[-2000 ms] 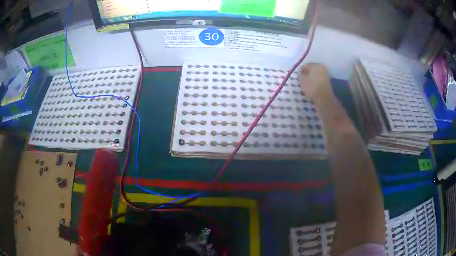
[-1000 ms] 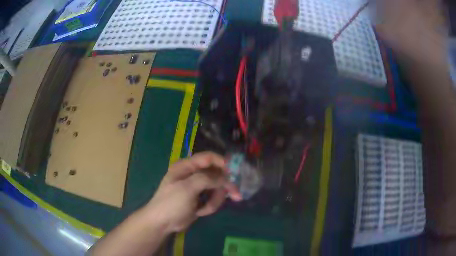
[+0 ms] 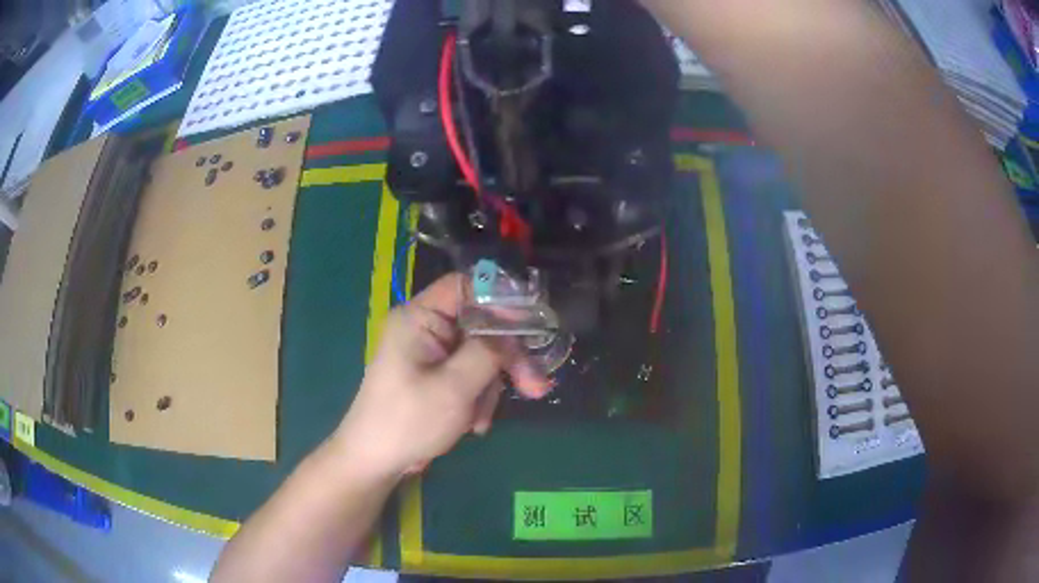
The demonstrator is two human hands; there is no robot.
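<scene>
The black test fixture [image 3: 536,125] stands at the upper centre, with red wires on its front. The clear plastic nest block [image 3: 507,310] with a pale teal piece and a round end sits at its front. My left hand [image 3: 427,370] holds this block, thumb and fingers around its left and lower side. Any small component there is too small or hidden to tell. My right forearm crosses the upper right of the picture; its hand is cut off by the top edge. The clamp handle's red grip is not in view.
A brown cardboard sheet [image 3: 211,342] with scattered dark parts lies left, beside stacked cardboard [image 3: 86,285]. A white tray [image 3: 285,51] is behind it. A slotted tray [image 3: 837,376] lies right, partly behind the forearm. A green label [image 3: 582,516] lies in front.
The view has turned from the monitor and rear trays down to the fixture. My left hand came into view at the clear block and stays there. My right arm has moved from the rear tray towards the fixture's top.
</scene>
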